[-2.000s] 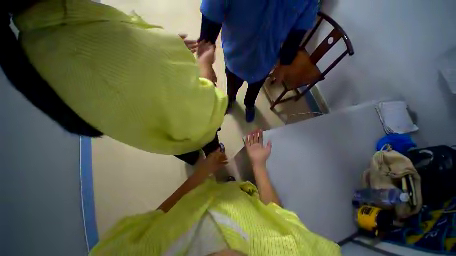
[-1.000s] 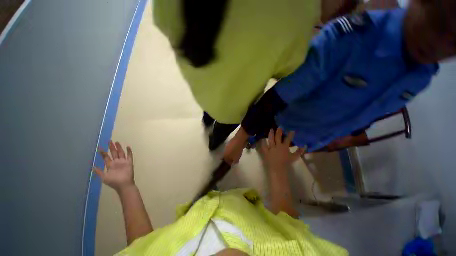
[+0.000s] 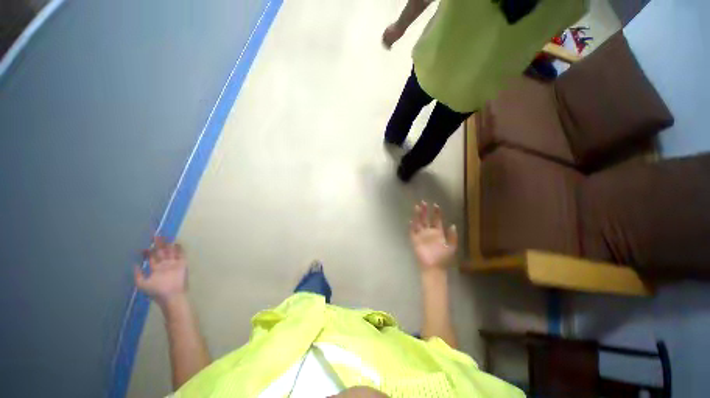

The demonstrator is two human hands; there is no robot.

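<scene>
My left hand (image 3: pixel 164 271) is held out at the left, palm up with its fingers apart, over the blue floor edge strip. It holds nothing. My right hand (image 3: pixel 432 239) is held out right of the middle, palm showing and fingers apart, also holding nothing. Both forearms are bare below the yellow-green smock (image 3: pixel 420 365) that I wear. The tip of a dark blue shoe (image 3: pixel 314 281) shows in front of the smock.
A person (image 3: pixel 483 58) in a yellow-green smock and dark trousers is ahead. A wooden sofa with brown cushions (image 3: pixel 528 204) stands at the right. A dark chair (image 3: pixel 562 368) is at the lower right. A grey wall (image 3: pixel 70 202) runs along the left.
The person in blue is out of view. The co-worker in yellow-green is farther ahead. The sofa has come into view at the right. My hands stay open, and the other person's hand no longer shows near mine.
</scene>
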